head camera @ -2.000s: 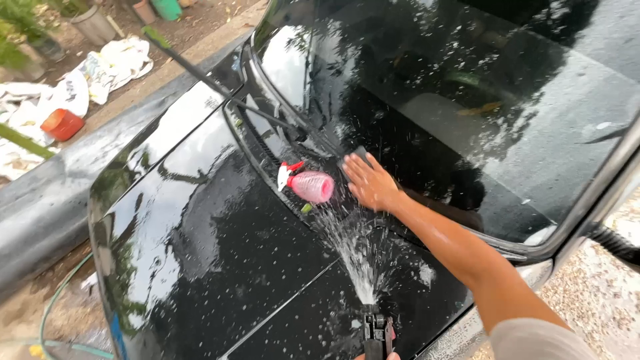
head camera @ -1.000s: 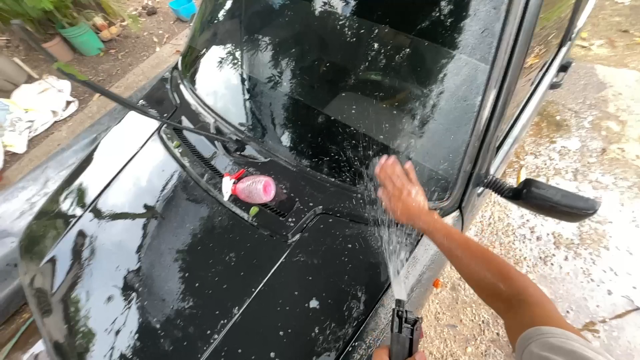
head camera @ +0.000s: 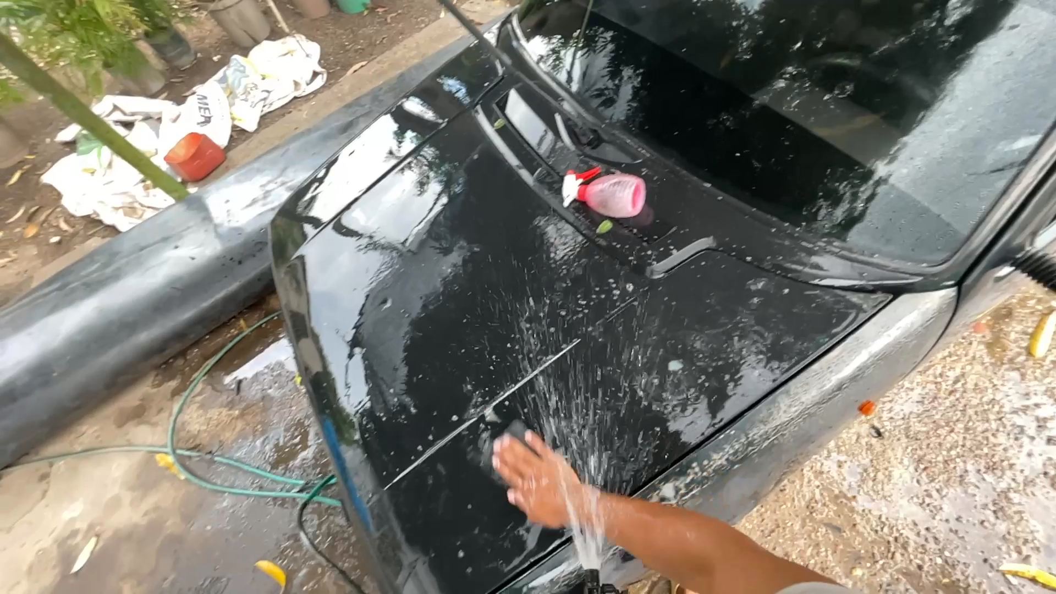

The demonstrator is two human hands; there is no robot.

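My right hand lies palm down on the wet black hood of a vehicle, its fingers over a dark grey pad. A hose nozzle at the bottom edge sends a fan of water up past my right wrist and onto the hood. My left hand, at the nozzle's grip in the earlier views, is almost wholly cut off by the frame. On the cowl below the windshield lies a pink spray bottle with a red and white trigger head, on its side. A green leaf is close to it.
The windshield rises at the upper right, with a wiper arm lifted off the glass. A green hose loops over wet ground at the left. Beyond the long dark cylinder lie white sacks and a red container.
My right hand has moved from the windshield's lower edge down onto the hood. The water now falls on the hood instead of by the glass. The view has swung left.
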